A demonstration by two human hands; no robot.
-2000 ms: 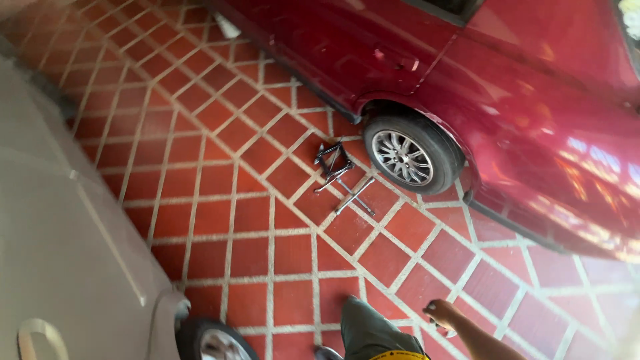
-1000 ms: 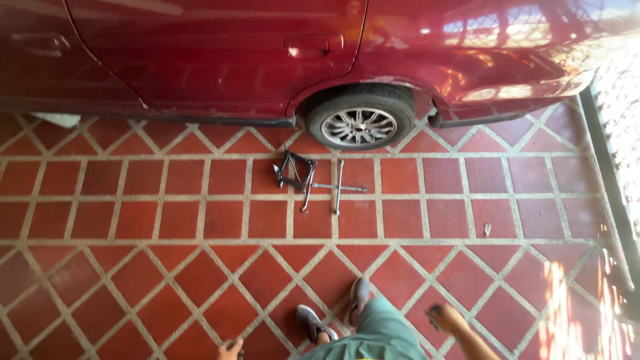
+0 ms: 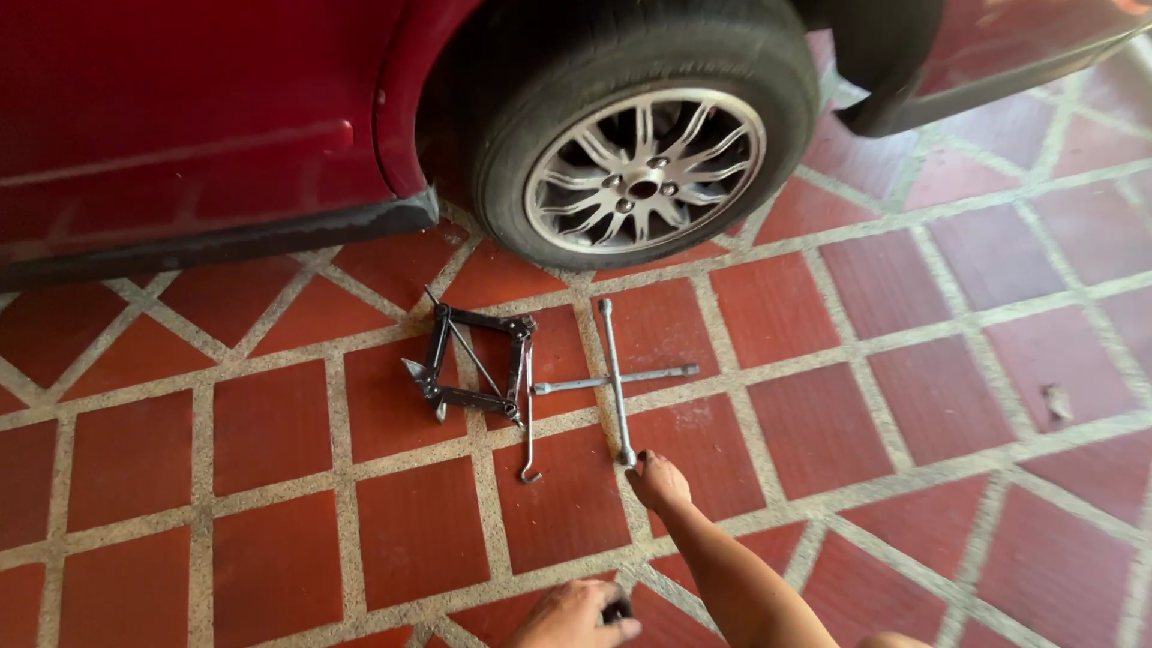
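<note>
My right hand (image 3: 661,483) is at the near end of a four-way lug wrench (image 3: 616,378) on the tiles; whether its fingers have closed on the socket end cannot be told. My left hand (image 3: 580,614) is at the bottom edge with curled fingers and a small dark thing at them, too unclear to name. A black scissor jack (image 3: 472,405) lies left of the wrench. Beside it is a metal crank rod with a hooked end (image 3: 529,450). Behind these tools stands the car's wheel, a black tire (image 3: 513,180) on a silver alloy rim (image 3: 642,187) with several lug nuts.
The red car's body panel (image 3: 198,108) and dark sill (image 3: 225,236) span the upper left. A dark-edged bumper (image 3: 981,90) is at the upper right. Red floor tiles (image 3: 279,432) with pale grout lie under everything. A small pale scrap (image 3: 1057,402) lies at the right.
The view has come much closer to the wheel and tools. My right hand, apart from the lug wrench in the earlier frames, is now at its near end.
</note>
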